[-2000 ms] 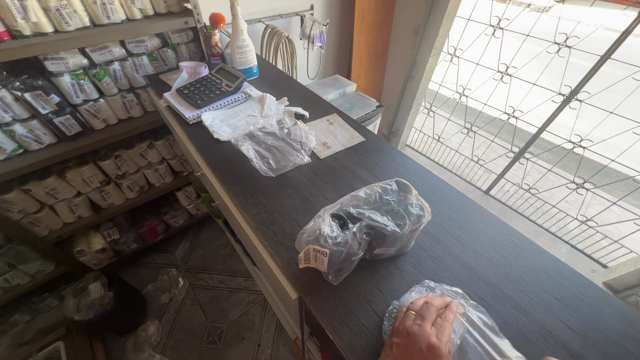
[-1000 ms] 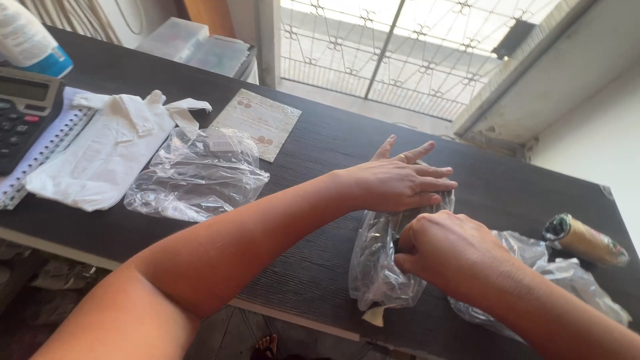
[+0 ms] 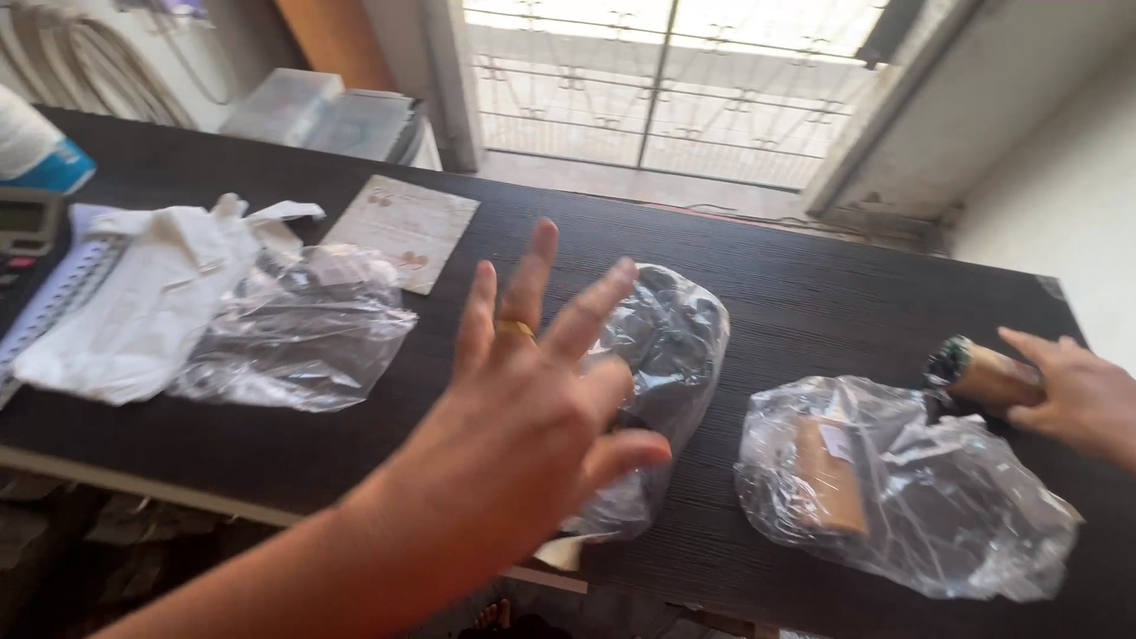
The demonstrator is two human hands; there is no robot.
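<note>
My left hand, a ring on one finger, is spread and holds nothing; it hovers in front of a clear plastic bag with dark contents and partly hides it. At the right, my right hand has its thumb and fingers around the end of a brown roll with a dark green and black end. Between the hands lies another clear plastic bag with a brown cylinder inside, bearing a small white label.
On the left of the dark counter are a calculator, a spiral notebook, a white plastic bag, an empty-looking clear bag, a printed card and a white and blue bottle. Clear boxes stand behind.
My left hand has lifted off the bag of dark contents, fingers spread. My right hand has moved from that bag to the brown roll at the right.
</note>
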